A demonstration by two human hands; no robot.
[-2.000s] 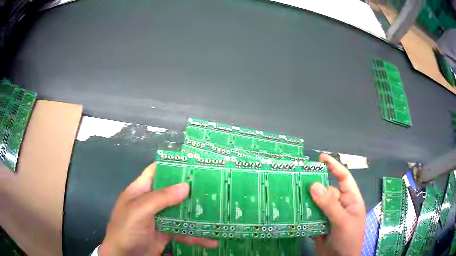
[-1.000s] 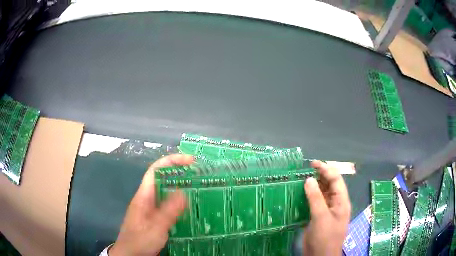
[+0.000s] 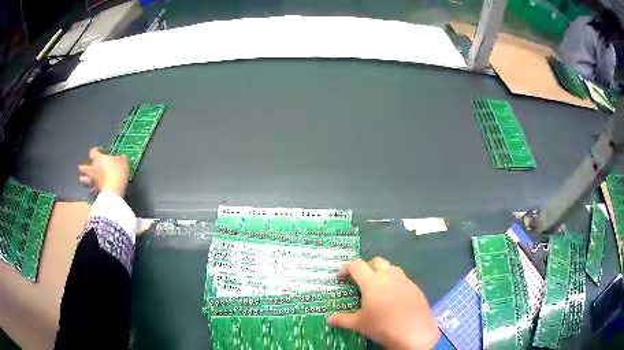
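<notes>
A fanned stack of green circuit board panels lies on the bench in front of me, glare on its middle rows. My right hand is at the stack's right edge, thumb and fingers apart over the panels, gripping none of them. My left hand reaches over the belt at left, at the lower end of a small panel bundle. The hand covers that end, and whether the fingers grip it cannot be told.
Another panel bundle lies on the dark belt at right. Panels lie at far left by a cardboard sheet. More panels lie at right over a blue mat, near a metal post. A person is at top right.
Both hands have left the panels they held up over the stack. My left hand has moved out to the belt, where a bundle now lies at left. My right hand is lower, on the stack.
</notes>
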